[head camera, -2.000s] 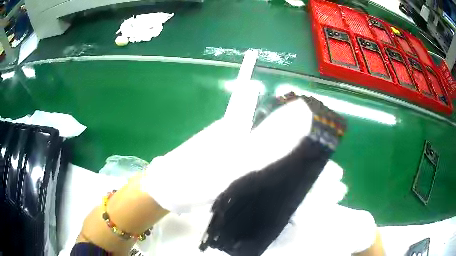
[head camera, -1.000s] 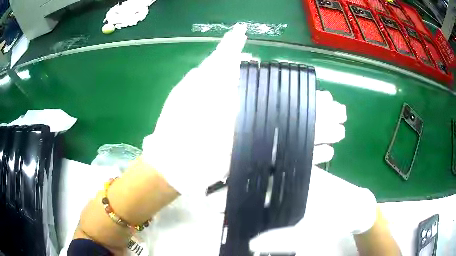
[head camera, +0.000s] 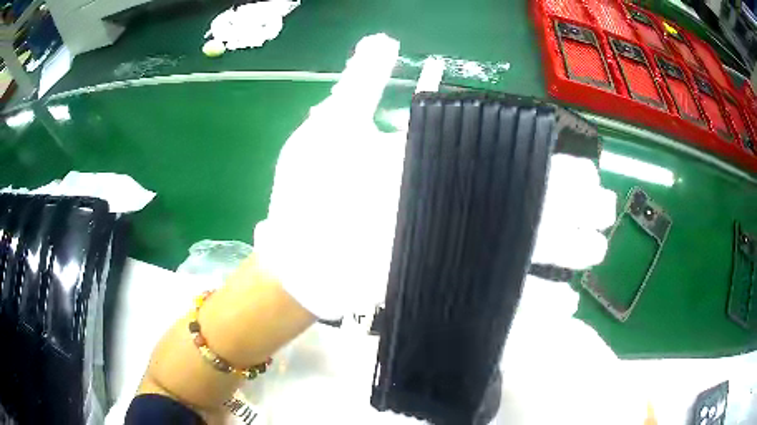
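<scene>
A thick black stack of phone middle frames (head camera: 469, 249) is held up in front of me, its ribbed long edges facing me. My left hand (head camera: 340, 199), in a white glove, holds the stack's left side, with a finger pointing up and away. My right hand (head camera: 573, 220), also white-gloved, wraps around the right side; its fingers show beyond the stack. Part of both hands is hidden or washed out by glare. A single frame (head camera: 591, 286) lies on the green belt just right of my right hand.
Another frame (head camera: 730, 282) lies at the belt's right, and one (head camera: 711, 407) on the white surface at lower right. A red tray (head camera: 573, 93) holding frames stands beyond the divider. A black blister tray (head camera: 50, 290) is at left, crumpled film (head camera: 214, 253) near my left forearm, a white bundle (head camera: 249, 25) far off.
The stack has turned from slanted and blurred to nearly upright, with its ribbed edges towards me. More of the right side of the belt has come into view, with loose frames nearer my right hand.
</scene>
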